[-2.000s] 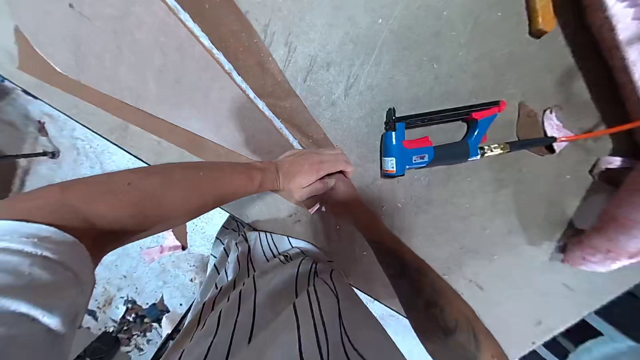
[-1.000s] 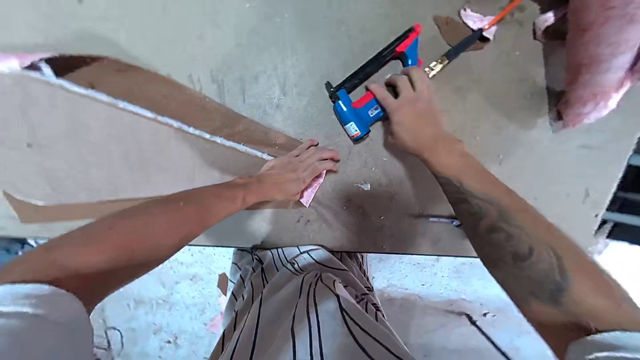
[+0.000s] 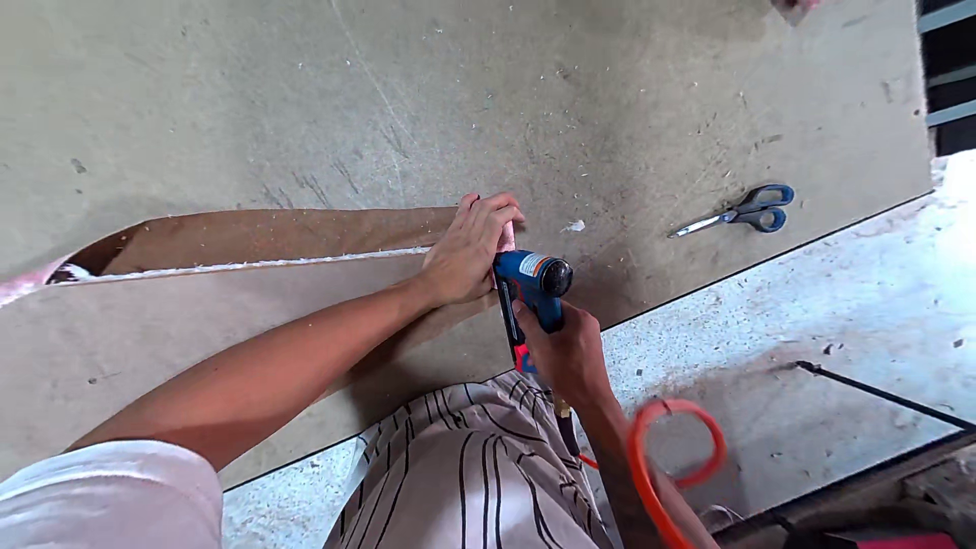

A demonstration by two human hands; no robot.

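Observation:
My right hand (image 3: pixel 563 347) grips a blue pneumatic staple gun (image 3: pixel 534 282) by its handle, its nose up against the end of a long board piece (image 3: pixel 252 305) near my left hand. My left hand (image 3: pixel 473 244) presses on that end, fingers curled over it. Pink material (image 3: pixel 506 238) shows between my left hand and the gun. Along the piece runs a white fuzzy edge (image 3: pixel 259 264), with a brown sheet strip (image 3: pixel 290 231) beyond it. The staples and the exact contact of the nose are hidden.
Dark-handled scissors (image 3: pixel 751 213) lie on the worktable (image 3: pixel 648 137) to the right. An orange air hose (image 3: pixel 648 473) loops beside my right forearm. A thin black rod (image 3: pixel 884 394) is beyond the table's near edge.
My right hand, on the staple gun a second ago, has brought it from the table to the board's end by my left hand. The view has turned.

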